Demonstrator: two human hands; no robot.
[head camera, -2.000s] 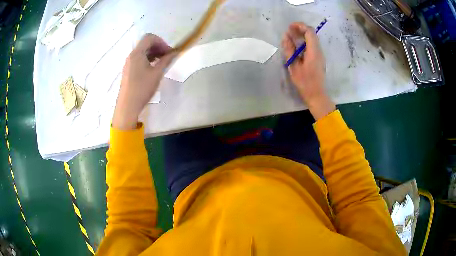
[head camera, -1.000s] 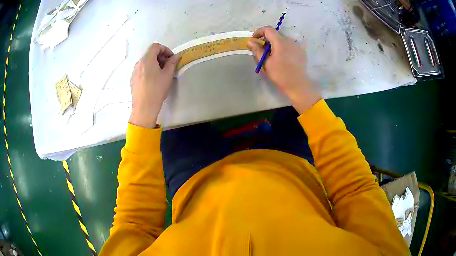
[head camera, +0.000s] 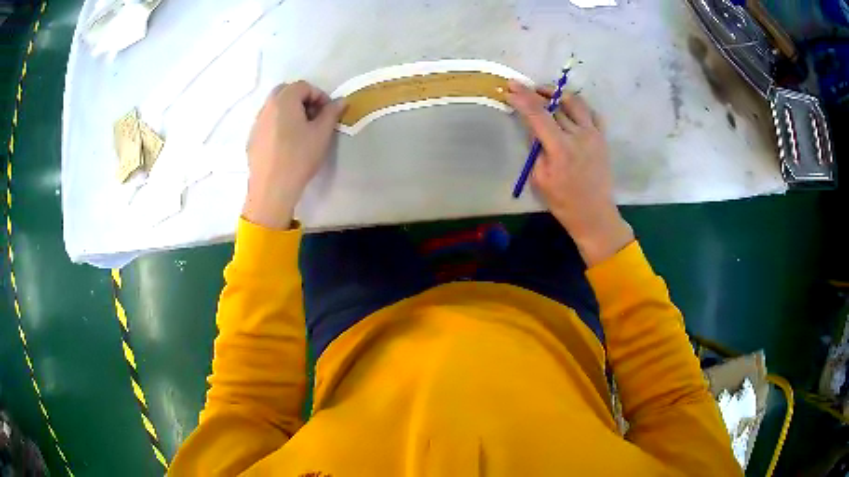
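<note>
A tan-brown curved card template (head camera: 424, 88) lies on a white collar piece (head camera: 456, 65), which shows as a border around it. My left hand (head camera: 290, 140) has its fingertips on the template's left end. My right hand (head camera: 572, 154) holds a dark blue pencil (head camera: 529, 170) between its fingers, with fingertips on the template's right end. The pencil slants across the hand, its lower end towards the table's near edge.
Small tan card patterns (head camera: 137, 147) lie at the left. White pieces (head camera: 121, 28) lie at the far left. A silver metal rest (head camera: 802, 138) stands at the right. A carton of white scraps (head camera: 740, 410) is low right by a yellow tube. The table's near edge runs before me.
The template, raised in my left hand two seconds ago, now lies on the white piece. My right hand came to its right end, and the pencil has turned in the hand.
</note>
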